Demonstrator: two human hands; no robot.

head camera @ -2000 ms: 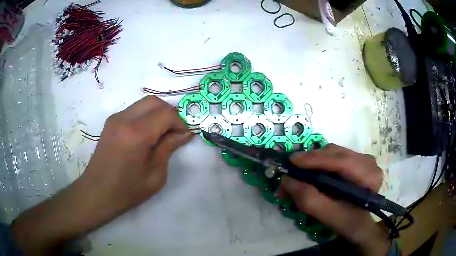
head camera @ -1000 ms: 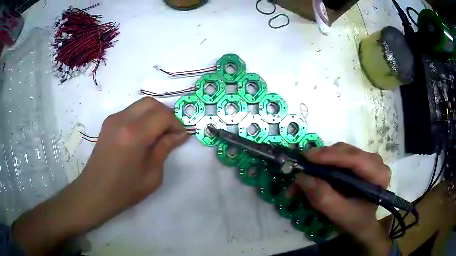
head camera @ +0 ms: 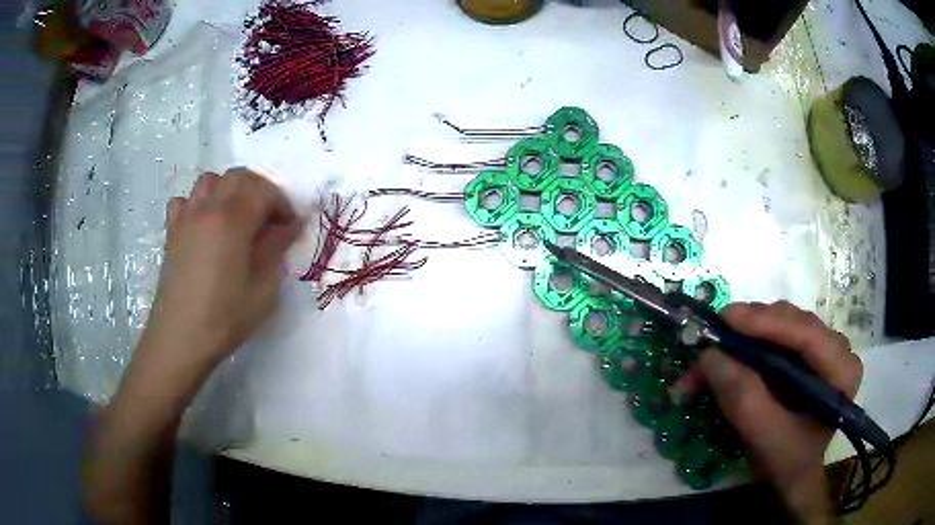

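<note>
The green PCB panel (head camera: 567,204) lies on the white sheet, its ring boards in staggered rows. Several red and black wire leads stick out left from its left-edge boards. My right hand (head camera: 774,379) holds the soldering iron (head camera: 625,290), its dark tip over the fourth board down on the left edge; contact cannot be told. My left hand (head camera: 231,256) is at the left, off the panel, beside a small batch of loose leads (head camera: 369,267). Its fingers are curled and blurred, and whether it holds a lead cannot be told.
The dense red lead pile (head camera: 302,62) is at the upper left. A transparent bumpy sheet (head camera: 133,256) lies along the left. A yellowish round container (head camera: 856,138) and a black box (head camera: 912,226) stand at the right. Thin loops (head camera: 662,56) and an amber tin (head camera: 499,8) are at the top.
My left hand has let go of the lead at the fourth board and moved left, uncovering the loose leads. The whole view has shifted, so the panel appears further right. The iron remains in my right hand.
</note>
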